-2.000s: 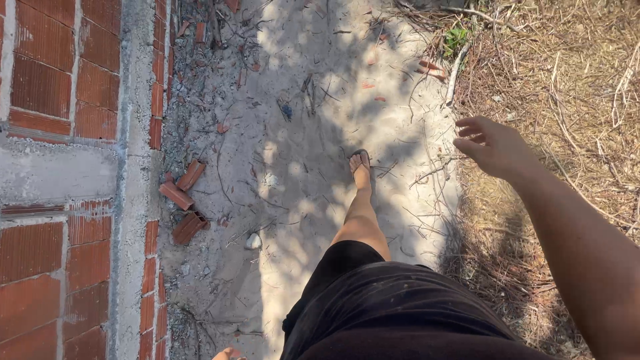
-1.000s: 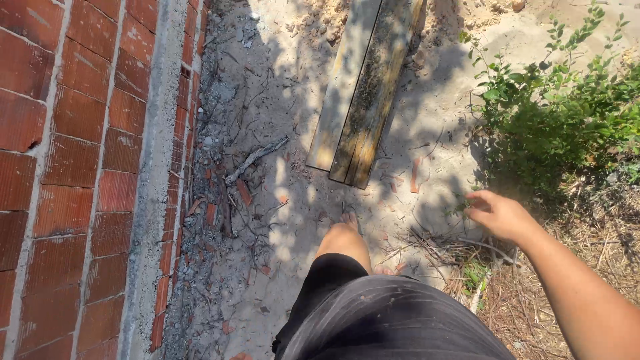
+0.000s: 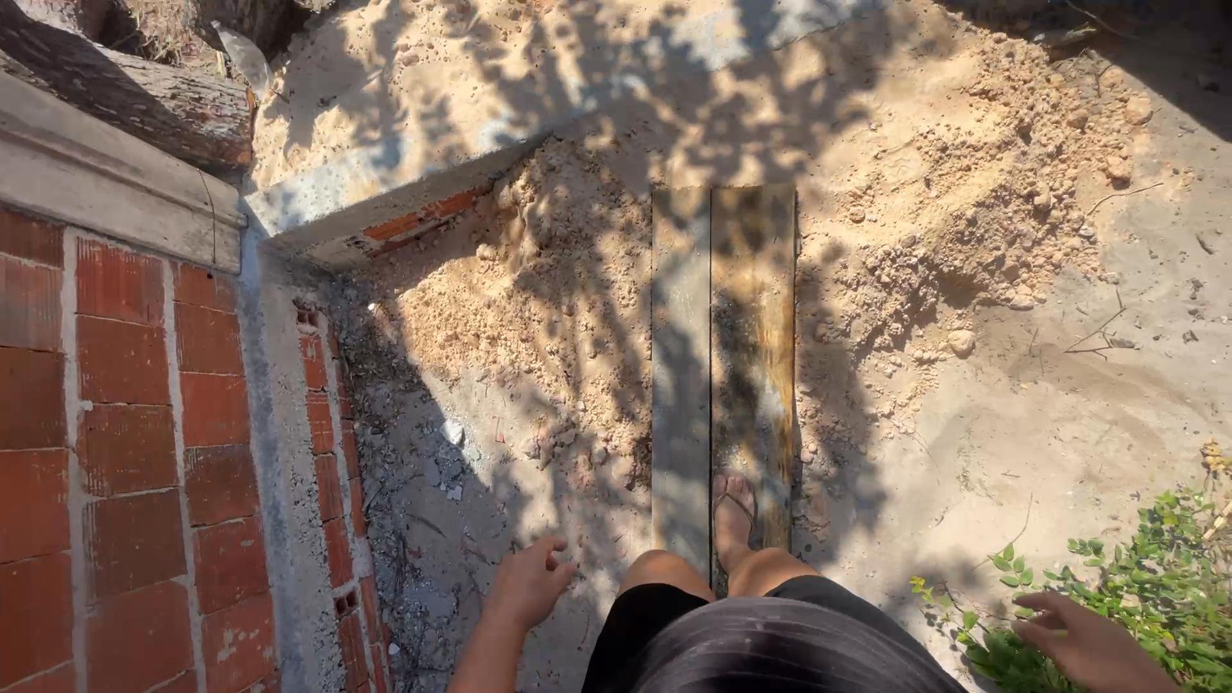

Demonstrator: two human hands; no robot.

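Low in the head view, my left hand (image 3: 531, 581) hangs with bent fingers apart over shaded sand, left of my knees, holding nothing. At the lower right my right hand (image 3: 1064, 630) is in front of a leafy green shrub (image 3: 1145, 568), also without anything in it; whether it touches the leaves I cannot tell. Two long wooden planks lie side by side ahead of me, a greyish one (image 3: 680, 337) and a yellow-brown stained one (image 3: 756, 289). One foot in a flip-flop (image 3: 733, 510) stands on the stained plank; the other foot is hidden.
On the left rises a red hollow-brick wall (image 3: 125, 414) with mortar joints and a concrete ledge (image 3: 279, 462). A concrete edge (image 3: 385, 183) crosses behind heaped sandy soil (image 3: 539, 318). A log (image 3: 135, 101) lies at the upper left. More loose soil (image 3: 962, 231) flanks the planks' right side.
The view has moved forward to the planks, which one second ago lay ahead of my feet. My foot is now on one of them. My left hand has come into view.
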